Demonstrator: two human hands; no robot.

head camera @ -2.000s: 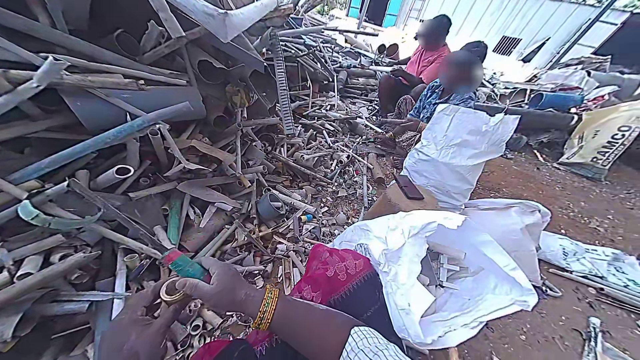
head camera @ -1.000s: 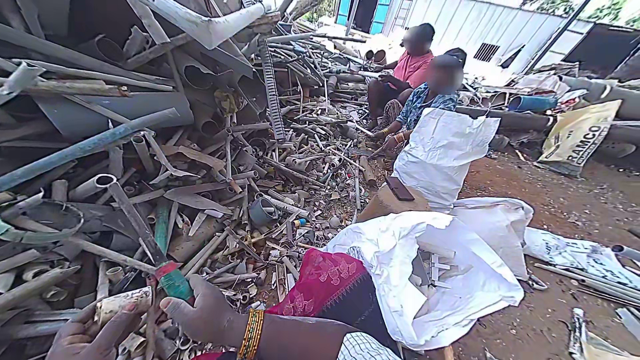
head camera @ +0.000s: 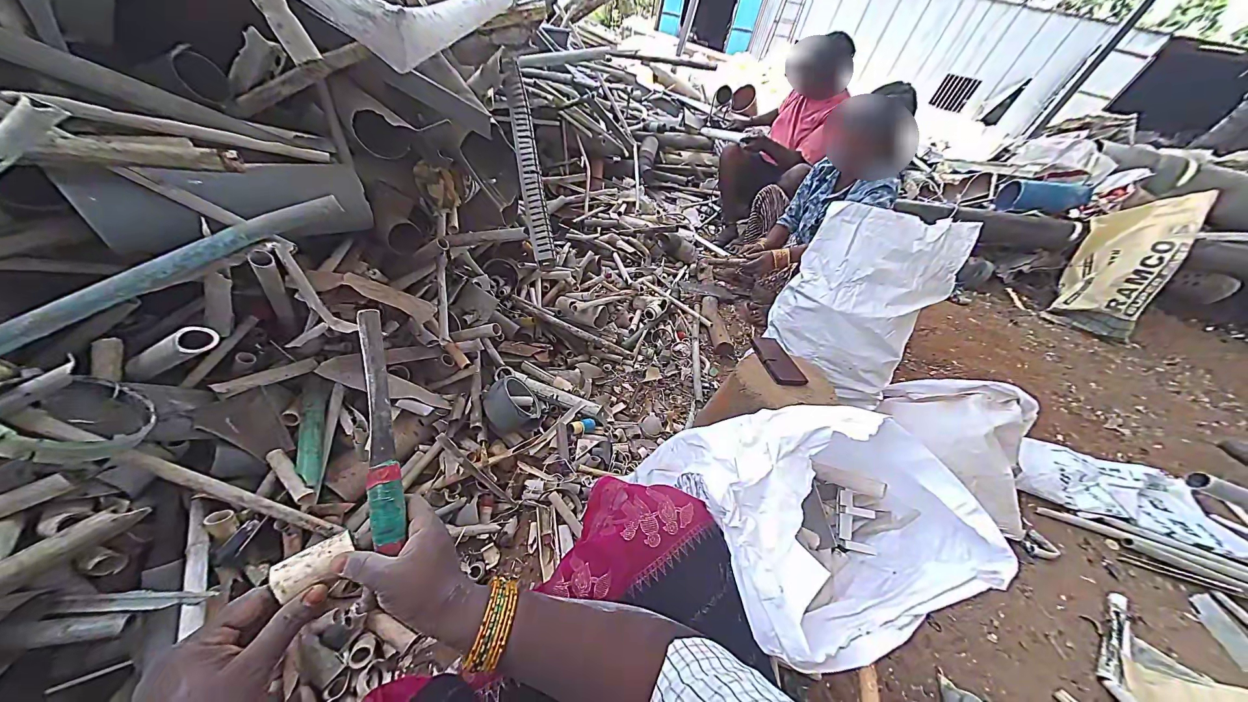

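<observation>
At the lower left, my left hand [head camera: 229, 639] holds a short cream pipe piece [head camera: 310, 567] between thumb and fingers. My right hand [head camera: 419, 575], with beaded bangles at the wrist, grips a knife [head camera: 375, 390] by its handle wrapped in green and red. The dark, worn blade points up, away from me. My right thumb is at the pipe piece's right end. Below both hands lie several short pipe offcuts [head camera: 361, 648]. To the right, an open white sack [head camera: 907, 575] holds pale plastic pieces [head camera: 848, 507].
A large heap of scrap pipes [head camera: 166, 351] fills the left side. Two people [head camera: 829, 146] sit beyond a standing white sack [head camera: 858, 292]. A phone [head camera: 778, 361] rests on a brown block [head camera: 746, 390]. Thin pipes [head camera: 1150, 546] lie on the ground at right.
The pipe piece was end-on between my hands two seconds ago; now its side shows. The knife blade, earlier slanting up to the left, now stands nearly upright.
</observation>
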